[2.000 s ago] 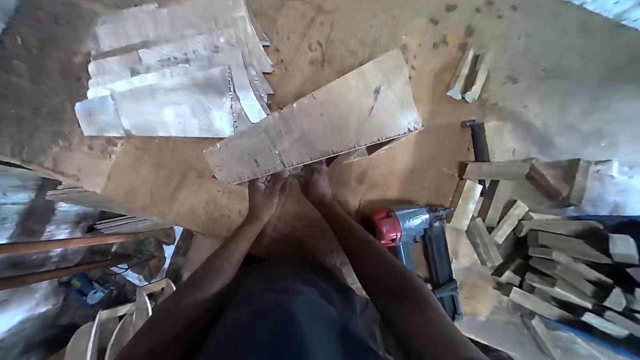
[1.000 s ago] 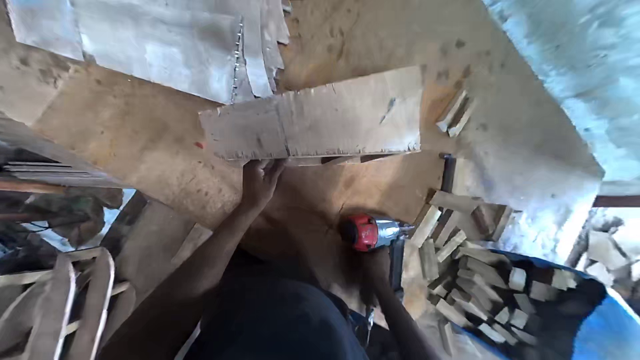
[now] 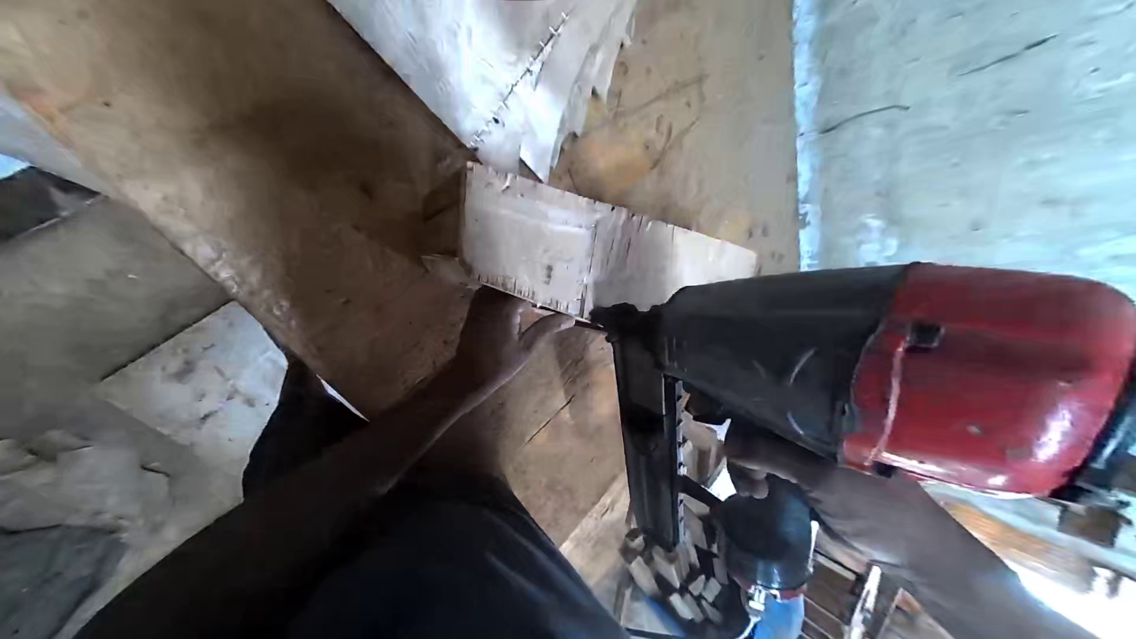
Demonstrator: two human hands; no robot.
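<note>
A pneumatic nail gun (image 3: 781,355), black with a red rear housing, fills the right side of the view. My right hand (image 3: 754,457) is closed around its handle, partly hidden behind the tool body. The nose of the tool meets or nearly meets the lower edge of a pale, tapered wooden piece (image 3: 532,240) made of thin board. My left hand (image 3: 501,333) holds that same edge, just left of the nose, with fingers partly hidden beneath it. The nail magazine (image 3: 652,435) points down from the nose.
Stacked thin wooden sheets (image 3: 515,71) with a row of staples or nails lie beyond the piece. The plywood worktop (image 3: 337,204) spreads beneath it. Small wood blocks (image 3: 679,577) are heaped at the bottom. A pale, scratched surface (image 3: 967,133) is at the upper right.
The nail gun, lying on the worktop two seconds ago, has been lifted by my right hand to the wooden piece. My left hand stays on the piece. The view has shifted strongly.
</note>
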